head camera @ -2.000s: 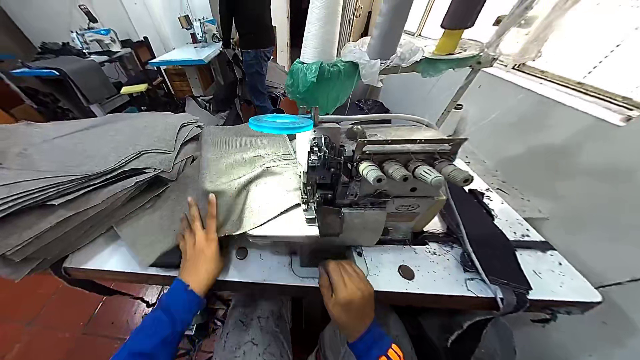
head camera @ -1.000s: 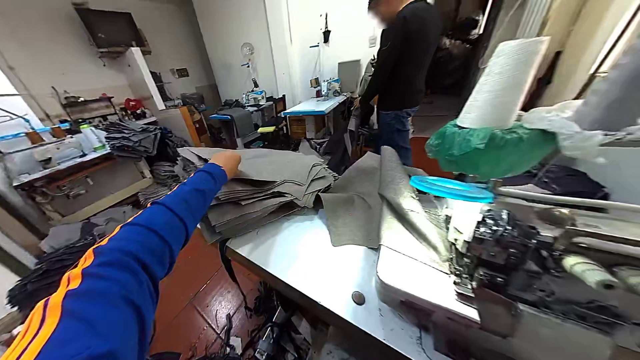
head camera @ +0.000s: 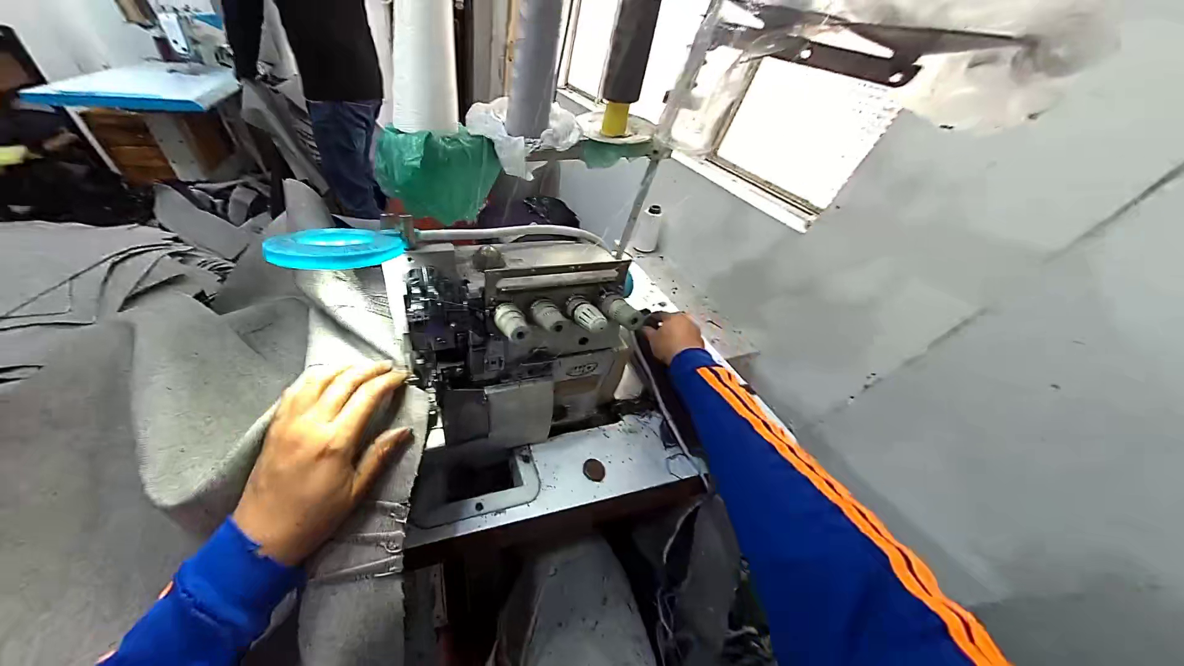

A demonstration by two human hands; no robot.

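Observation:
My left hand lies flat on grey fabric, its fingertips close to the needle area of an overlock sewing machine. The fabric drapes over the table's near edge, with a seam along its right side. At the machine's right side, my right hand has its fingers bent at some dark material behind the tension dials; whether it grips this cannot be told. A blue ring lamp glows above the fabric, left of the machine.
Grey cut fabric pieces lie stacked at the left. Thread cones stand on a rack behind the machine, with a green plastic bag below. A person in dark clothes stands behind. The wall is at the right.
The view has swung back right from the fabric stack to the machine. My left hand has moved from the stack to the fabric beside the machine. My right hand now reaches to the machine's right side.

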